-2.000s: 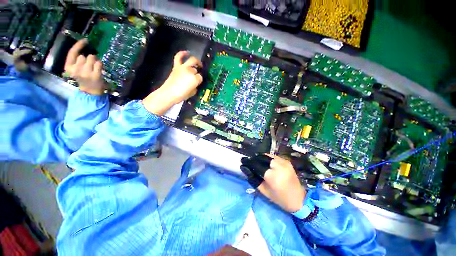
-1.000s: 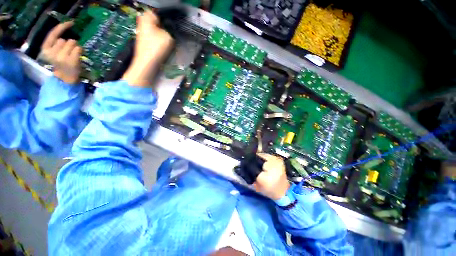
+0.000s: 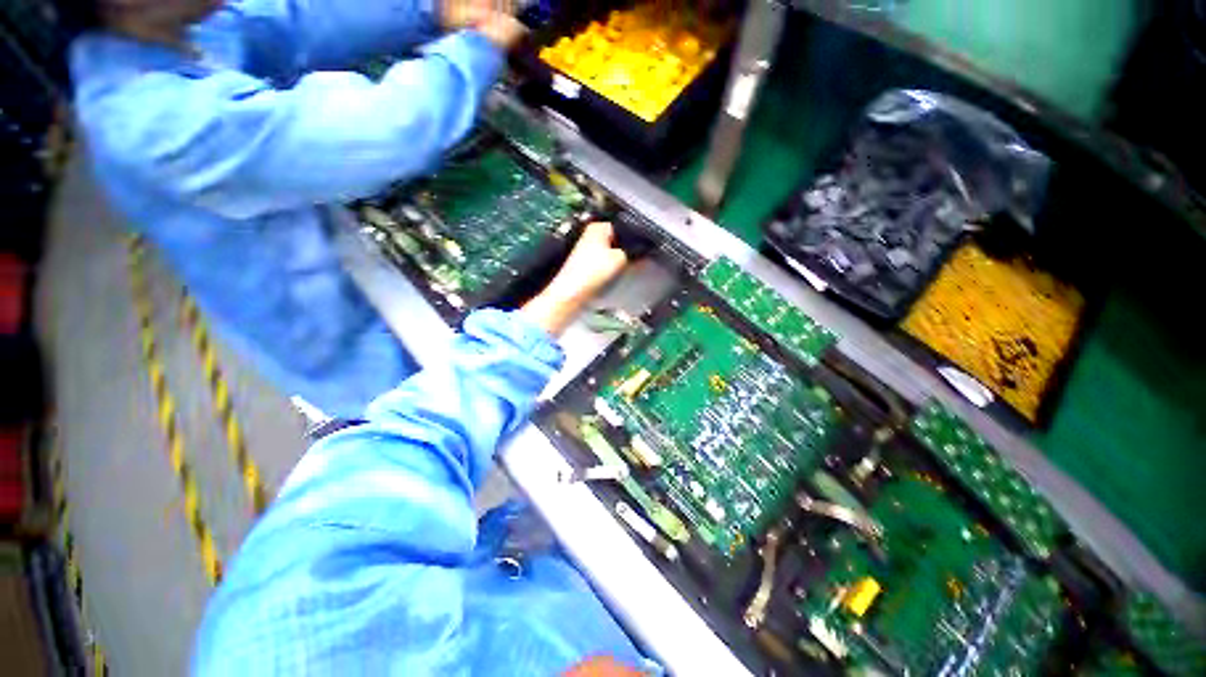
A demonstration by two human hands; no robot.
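Observation:
My left hand (image 3: 586, 269) reaches forward along the line. Its fingers are curled at the near-right side of a black pallet holding a green circuit board (image 3: 496, 212); whether they grip its edge cannot be told. A second green board (image 3: 727, 410) lies in its pallet right of my hand, with silver and white parts and a small yellow component (image 3: 635, 385). A third board (image 3: 913, 562) at the lower right bears a yellow component (image 3: 862, 597). My right hand is out of the picture.
Another person's blue sleeve (image 3: 304, 139) and hand (image 3: 483, 19) are at the upper left, by a bin of yellow parts (image 3: 635, 60). Beyond the rail (image 3: 661, 212) are a grey-parts bin with a clear bag (image 3: 946, 139) and another yellow-parts bin (image 3: 999, 324).
The view has swung left. My left hand has stayed beside the pallet on the left. My right hand has gone out of view. The other person's arm now reaches toward a bin.

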